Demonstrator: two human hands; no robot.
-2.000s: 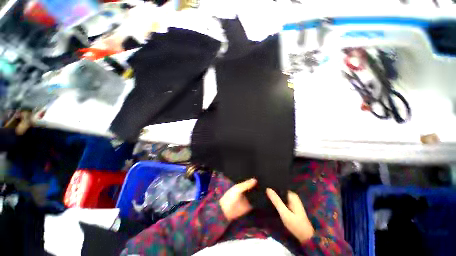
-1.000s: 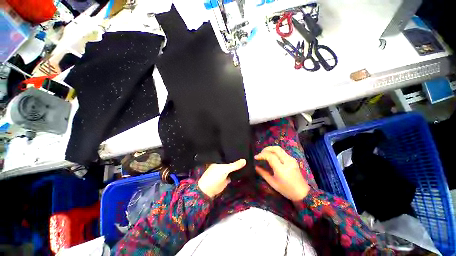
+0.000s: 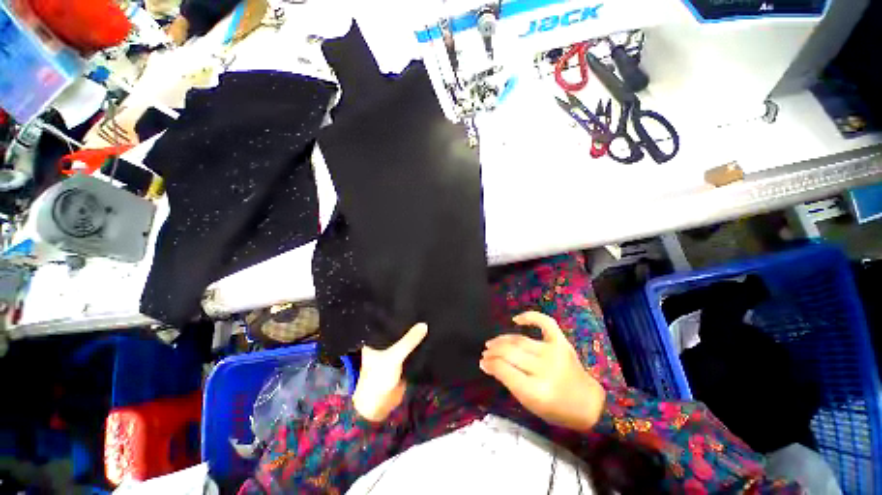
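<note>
A black garment panel [image 3: 406, 213] lies on the white table left of the needle area and hangs over the front edge onto my lap. My left hand [image 3: 387, 372] is at the hanging part's left side, thumb on top and fingers hidden under the cloth. My right hand [image 3: 543, 372] is at its right edge, fingertips against the cloth, thumb raised. A second black piece [image 3: 242, 184], flecked with lint, lies to the left. The presser foot and needle area [image 3: 471, 121] is beside the panel's upper right edge.
The white JACK machine [image 3: 667, 48] stands at upper right. Black-handled scissors [image 3: 638, 131] and red-handled snips [image 3: 598, 135] lie under its arm. A brown block [image 3: 723, 174] is near the front edge. Blue crates stand below, right [image 3: 839, 338] and left [image 3: 218, 411]. A grey device [image 3: 97, 218] is at left.
The view has shifted, showing more of the machine. My hands have moved farther apart along the panel's lower end, and my right hand's fingers have changed position at its edge.
</note>
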